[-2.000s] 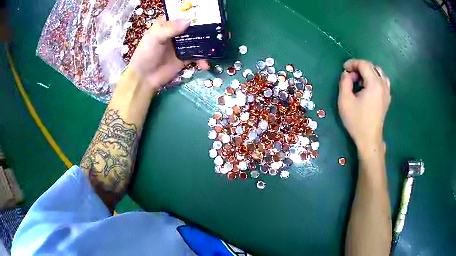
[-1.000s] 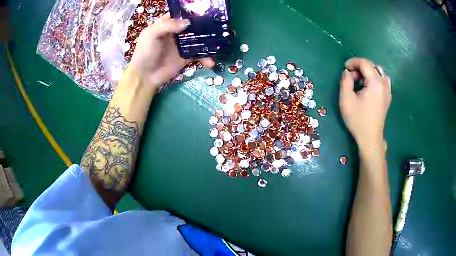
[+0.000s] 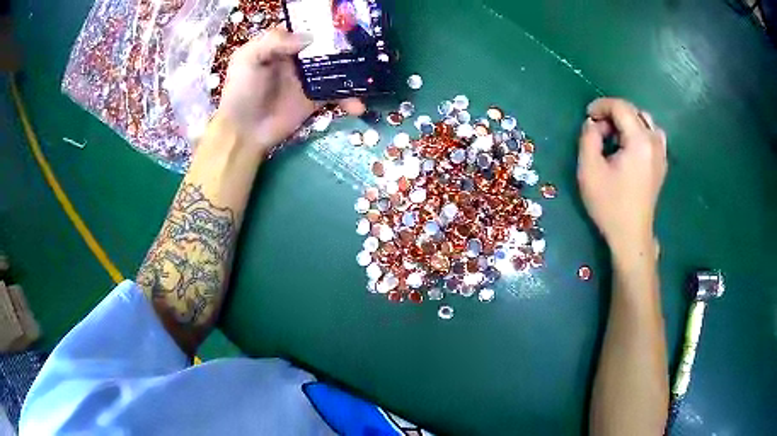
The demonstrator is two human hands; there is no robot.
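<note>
My left hand (image 3: 268,89), on a tattooed forearm, holds a black smartphone (image 3: 341,43) with a lit screen at the top; its upper edge is cut off by the frame. A loose pile of round discs (image 3: 451,209), some copper-orange and some silver-white, lies on the green surface between my hands. My right hand (image 3: 624,170) rests on the surface right of the pile, apart from it, with its fingers curled and thumb and forefinger tips together. No object shows in it.
A clear plastic bag (image 3: 128,85) full of the same discs lies at the upper left, partly behind my left hand. A hammer (image 3: 699,319) with a silver head lies at the lower right. A yellow line (image 3: 68,209) runs at the left. Dark cables show at the top right corner.
The picture on the phone's screen has changed. Both hands and the pile have stayed nearly where they were.
</note>
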